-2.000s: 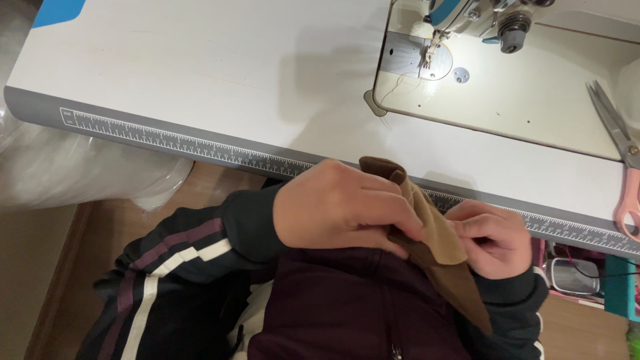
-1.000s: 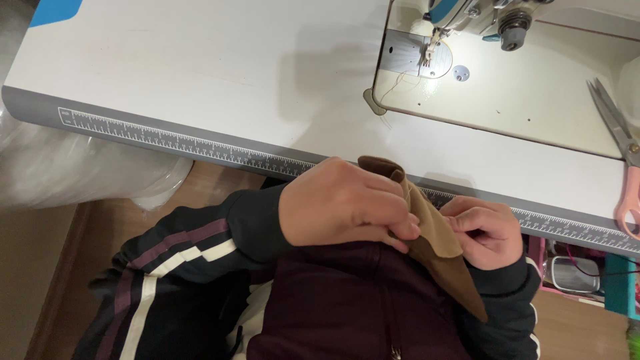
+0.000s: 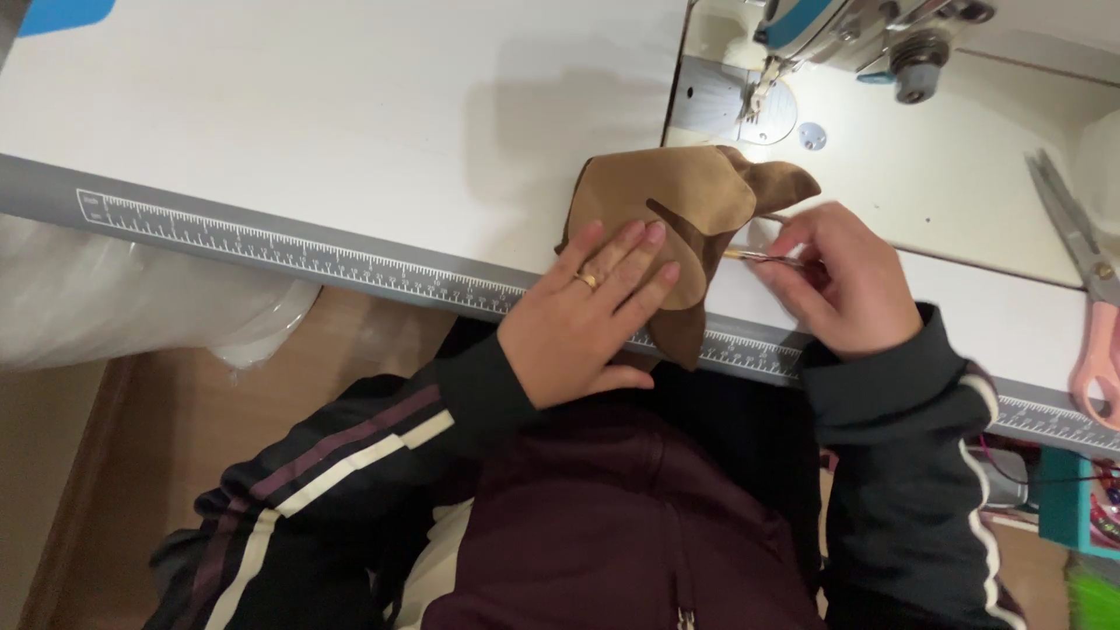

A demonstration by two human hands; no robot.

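Brown and tan fabric pieces [image 3: 661,184] lie at the front of the white table, partly over the edge with the printed ruler. My left hand [image 3: 595,306], with a ring on one finger, rests flat on the fabric, fingers slightly spread. My right hand [image 3: 840,276] is just right of the fabric, its fingers closed on a small, slim metal tool [image 3: 761,256]; the tool's kind is not clear, and its tip reaches the fabric's right side. Behind the fabric is the needle and presser foot [image 3: 757,101] of a sewing machine [image 3: 840,26].
Scissors with pink handles [image 3: 1098,280] lie at the right. The ruler strip [image 3: 306,249] runs along the table's front edge. Translucent plastic [image 3: 149,289] hangs at the left below the table. A teal container [image 3: 1063,499] with small items stands at the lower right.
The fabric, earlier held up between both hands at the table's edge, now lies on the table. My left hand has flattened onto it; my right hand has moved right and now holds a metal tool.
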